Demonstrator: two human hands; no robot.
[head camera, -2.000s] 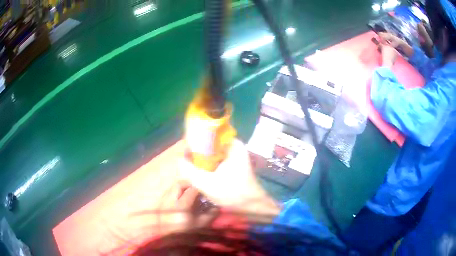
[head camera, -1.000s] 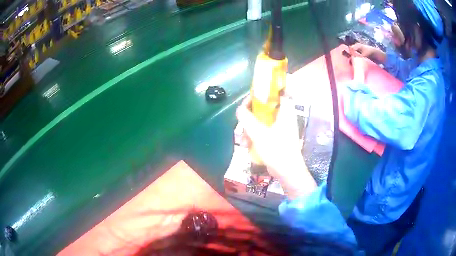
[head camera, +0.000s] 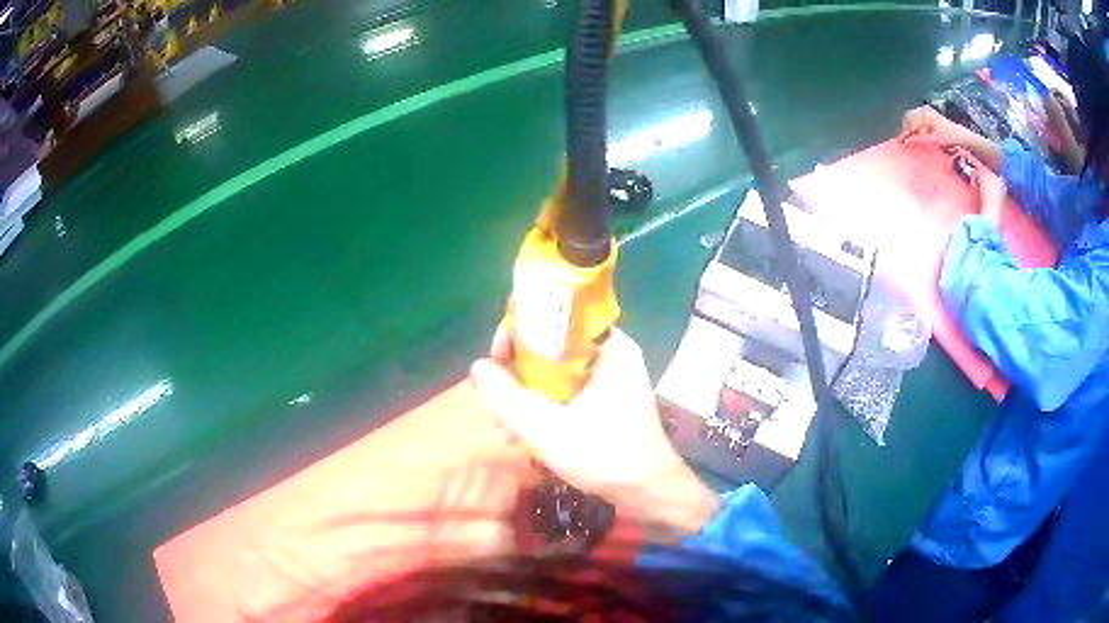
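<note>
My right hand (head camera: 596, 420) is closed around the yellow electric screwdriver (head camera: 562, 319), which stands nearly upright over the red-pink mat (head camera: 280, 523). Its tip is hidden behind my hand. A dark round unit (head camera: 569, 511) lies on the mat just below my right hand; hair across the bottom of the picture partly covers it. A pale, washed-out shape left of the unit may be my left hand, but glare and hair hide its outline. The white-grey screw box (head camera: 760, 408) with open compartments is right of my right hand.
A black cable (head camera: 817, 365) hangs across the box. A clear bag (head camera: 882, 365) lies beside it. Black units (head camera: 630, 189) sit on the green surface (head camera: 341, 268). A neighbour in a blue smock (head camera: 1034, 298) works at right. Another clear bag (head camera: 49, 572) is at lower left.
My right hand has moved the screwdriver from over the screw box, left and down, to over the dark unit on the mat. The view has shifted. The neighbour's hands have moved.
</note>
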